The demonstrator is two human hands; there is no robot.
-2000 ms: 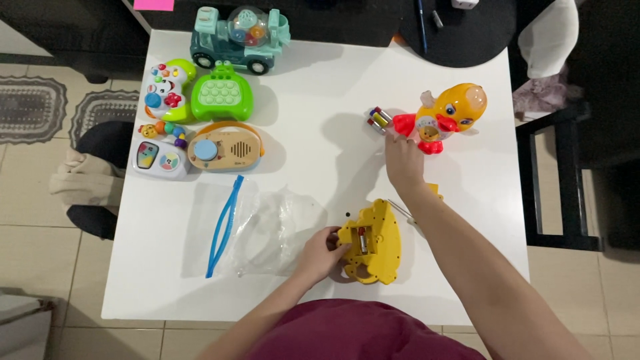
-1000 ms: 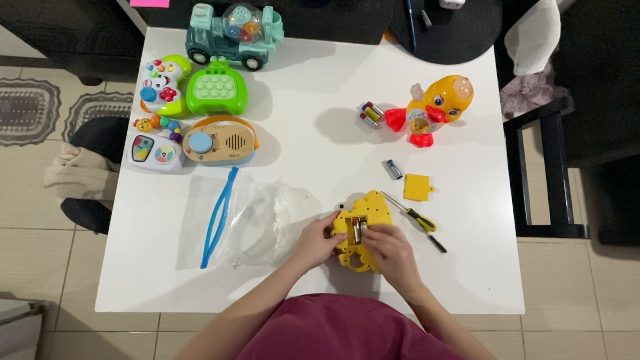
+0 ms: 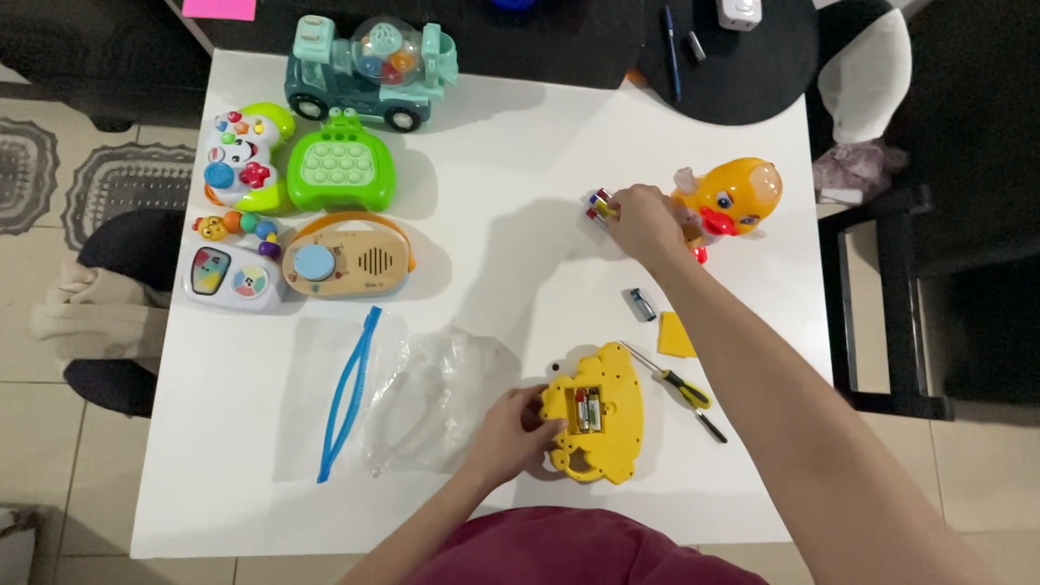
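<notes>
My left hand (image 3: 520,435) holds the left edge of a yellow plastic toy (image 3: 619,414), lying with its battery compartment uncovered. Two batteries (image 3: 587,409) lie side by side in that compartment. Over at the upper right, my right hand (image 3: 647,223) has its fingertips at a small group of batteries (image 3: 600,205), beside an orange duck toy (image 3: 735,195); whether it grips one cannot be told. A single battery (image 3: 643,305) and a yellow battery cover (image 3: 674,335), partly behind my right forearm, lie below. Two screwdrivers, one yellow and black (image 3: 686,388), one dark-handled (image 3: 711,425), rest right of the yellow toy.
A clear zip bag with a blue slider strip (image 3: 349,394) lies left of my left hand. At the upper left stand a teal toy truck (image 3: 366,77), a green pop-button toy (image 3: 341,171), a wooden toy radio (image 3: 349,256) and other toys. A round black mat (image 3: 731,61) holds a pen.
My right hand has moved from the yellow toy's compartment up to the batteries beside the duck. My left hand stays at the yellow toy.
</notes>
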